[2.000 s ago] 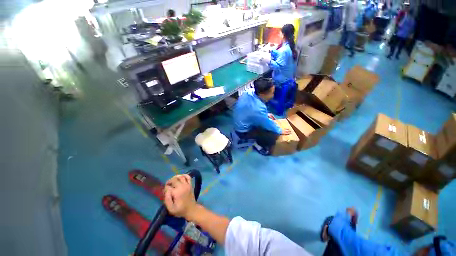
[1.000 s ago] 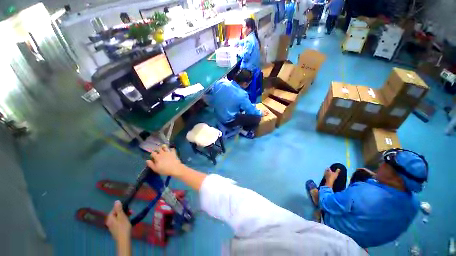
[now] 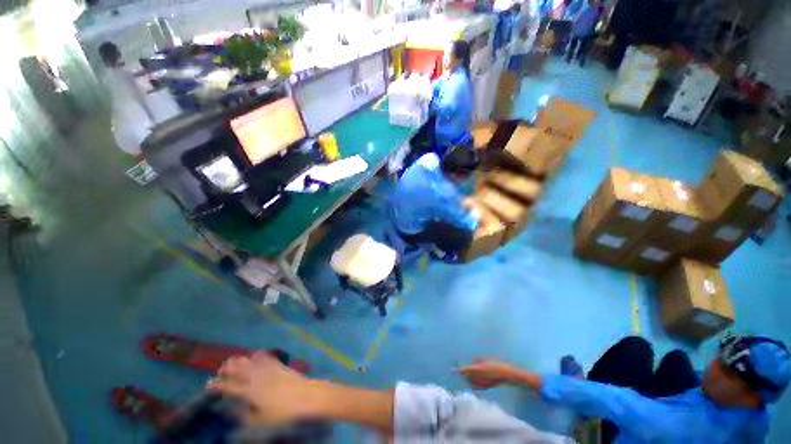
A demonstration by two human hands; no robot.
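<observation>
The red forks of the hand pallet truck lie low over the blue floor at lower left, one prong [image 3: 186, 351] behind the other. The tiller handle [image 3: 204, 421] is a dark, blurred shape at the bottom edge. My right hand [image 3: 264, 388] is on it, fingers bent over its top, with a light sleeve behind. The hand hides much of the handle and truck body. My left hand is not in view.
A green workbench [image 3: 334, 192] with a monitor stands ahead, a stool [image 3: 364, 260] at its near corner. One worker sits beside open cartons [image 3: 507, 204]. Another in blue [image 3: 659, 408] sits at lower right with an arm stretched out. Stacked cartons [image 3: 637, 217] stand at right.
The handle and my right hand are lower in the picture. My left hand, seen on the handle a second ago, is out of view. The lower-right worker has stretched an arm out.
</observation>
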